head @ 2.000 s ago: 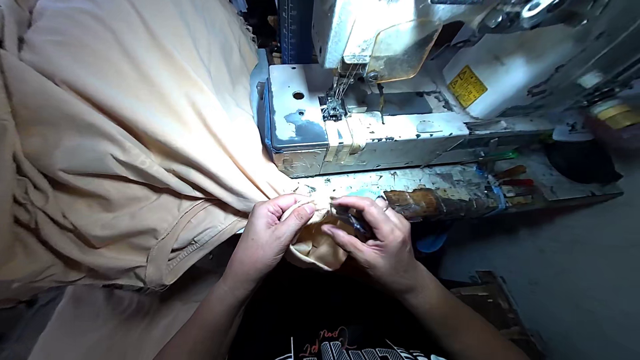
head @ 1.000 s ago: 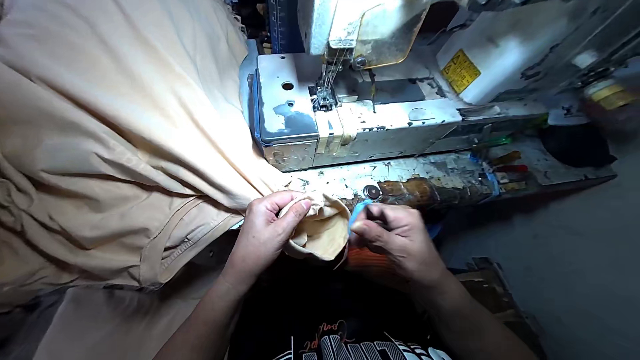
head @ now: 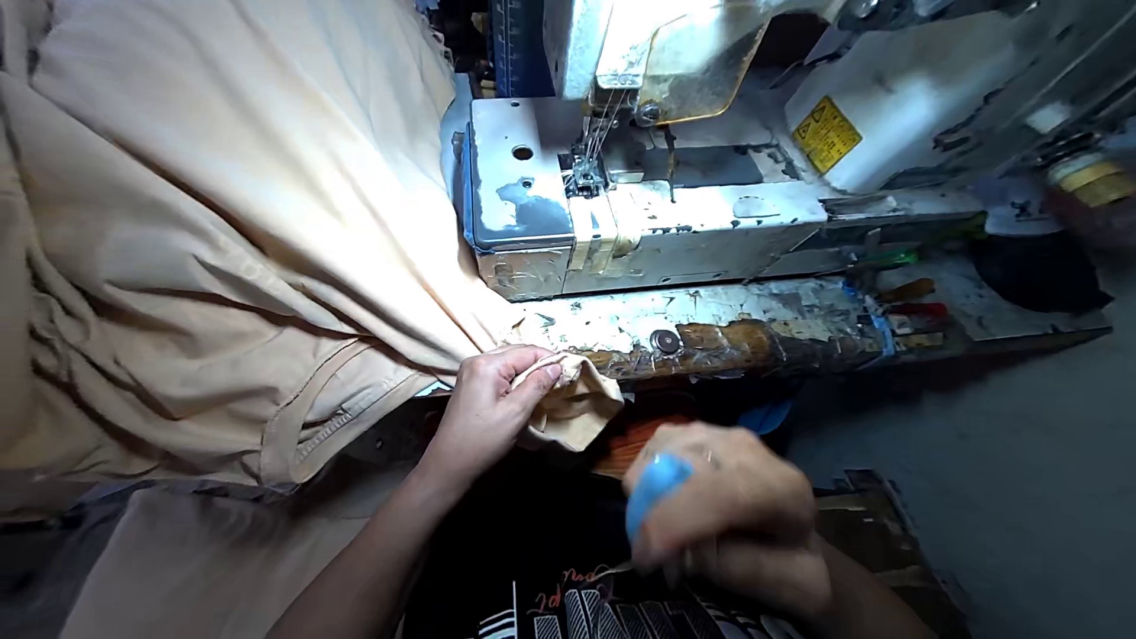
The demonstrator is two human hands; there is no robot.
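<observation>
My left hand (head: 497, 399) pinches the gathered edge of a beige fabric piece (head: 577, 413), a rounded opening that hangs below the machine bed's front edge. Lower right, my right hand (head: 728, 515) is blurred and closed around a small tool with a blue handle (head: 657, 488); its working end cannot be made out. The right hand is apart from the cloth. A large heap of beige fabric (head: 222, 222) lies on the left, reaching to my left hand.
An industrial sewing machine (head: 657, 240) with threaded needles stands ahead. Along the worn table edge (head: 728, 346) sits a round dark knob (head: 665, 342). Several tools with coloured handles (head: 914, 311) lie at the right, beside a black item (head: 1038, 271).
My right hand has moved away from the cloth, down and to the right, with the blue-handled tool. The left hand still holds the fabric near the same place.
</observation>
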